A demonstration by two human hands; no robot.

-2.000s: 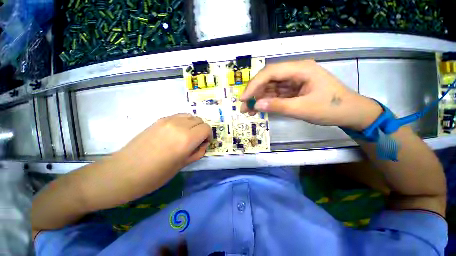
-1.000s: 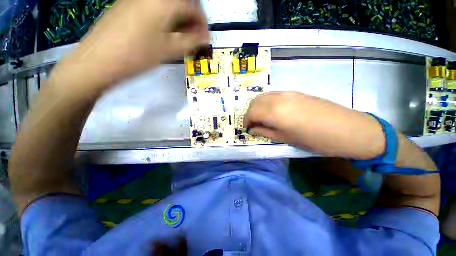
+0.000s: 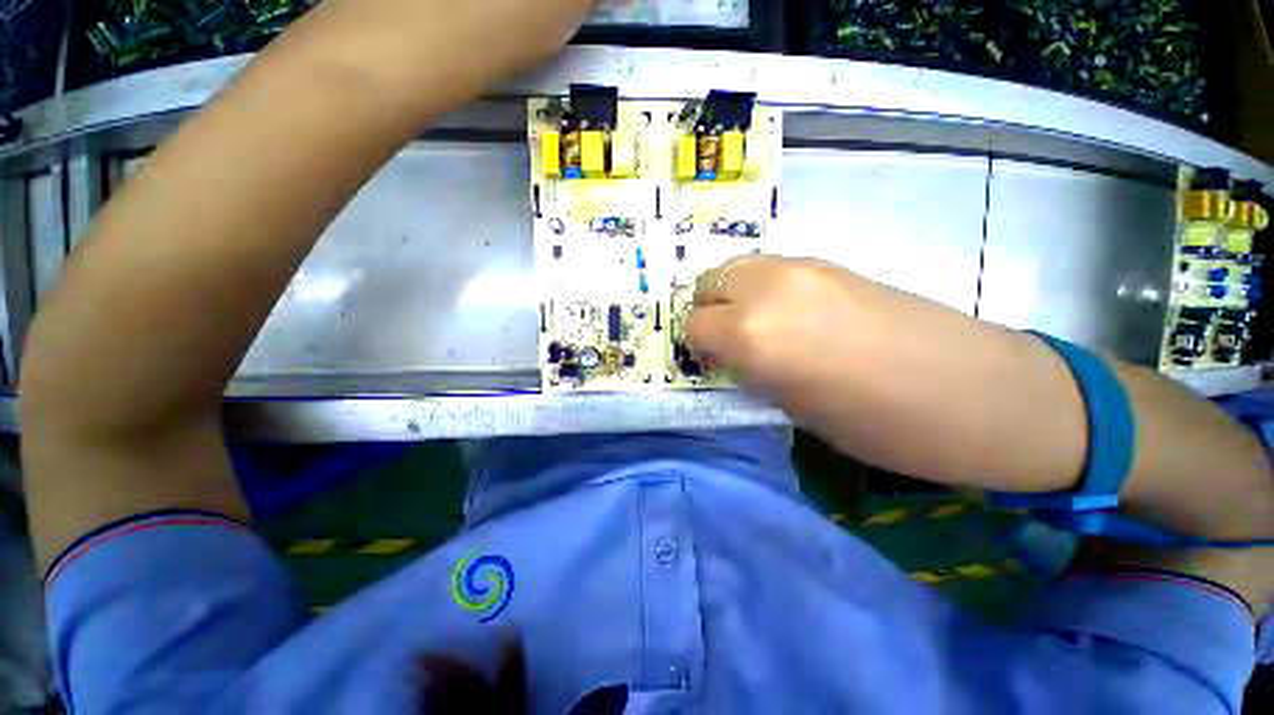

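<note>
A cream-yellow PCB panel (image 3: pixel 601 266) with two matching halves lies on the metal track in front of me. Yellow blocks (image 3: pixel 732 154) and black connectors (image 3: pixel 594 104) stand near its far edge. My right hand (image 3: pixel 766 324) is over the near part of the right half, fingers bent down at the board; whether it holds a part is hidden. A blue strap (image 3: pixel 1097 419) is around my right wrist. My left arm reaches up past the far rail, and my left hand is cut off by the top edge of the picture.
Pale rails (image 3: pixel 461 416) run along both sides of the track. Another populated board (image 3: pixel 1218 273) lies at the far right. Bins of dark green capacitors (image 3: pixel 1027 42) are beyond the far rail, with more at the upper left (image 3: pixel 182 31).
My left hand has gone from the board's near left, up over the far rail and out of the picture. My right hand has moved from mid-board towards the near edge of the right half.
</note>
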